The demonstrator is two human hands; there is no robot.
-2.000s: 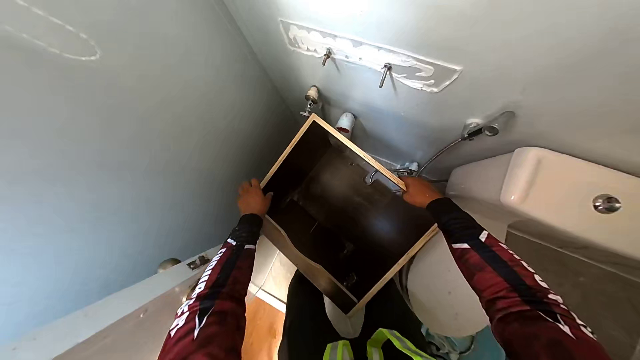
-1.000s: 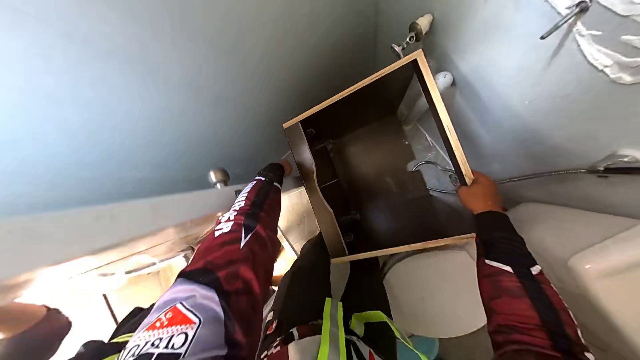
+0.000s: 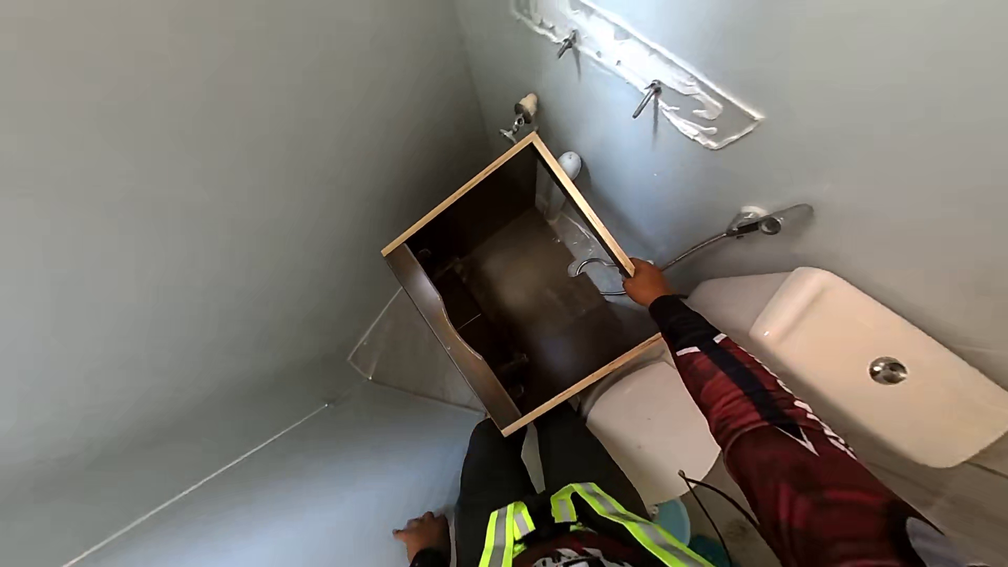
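Note:
A dark brown open cabinet box (image 3: pixel 445 315) with pale raw edges sits tilted in the view, in the wall corner. Its left panel has a curved cut-out, and the back has an opening. My right hand (image 3: pixel 647 282) grips the cabinet's right edge. Down at the bottom, my left hand (image 3: pixel 423 535) is away from the cabinet, fingers spread against a pale blue-grey surface. Through the opening a curved metal hose (image 3: pixel 594 262) shows. Beside the cabinet's top corner are an angle valve (image 3: pixel 517 124) and a white pipe stub (image 3: pixel 569 164).
A white toilet cistern (image 3: pixel 874 370) and closed toilet lid (image 3: pixel 657 425) are at the right. Two metal bolts (image 3: pixel 647 98) project from white compound on the wall. A handheld sprayer (image 3: pixel 760 226) hangs on the wall. A black cable (image 3: pixel 709 484) lies low right.
My left hand has let go of the cabinet's left side and moved down to the bottom of the view. My right hand has stayed on the cabinet's right edge.

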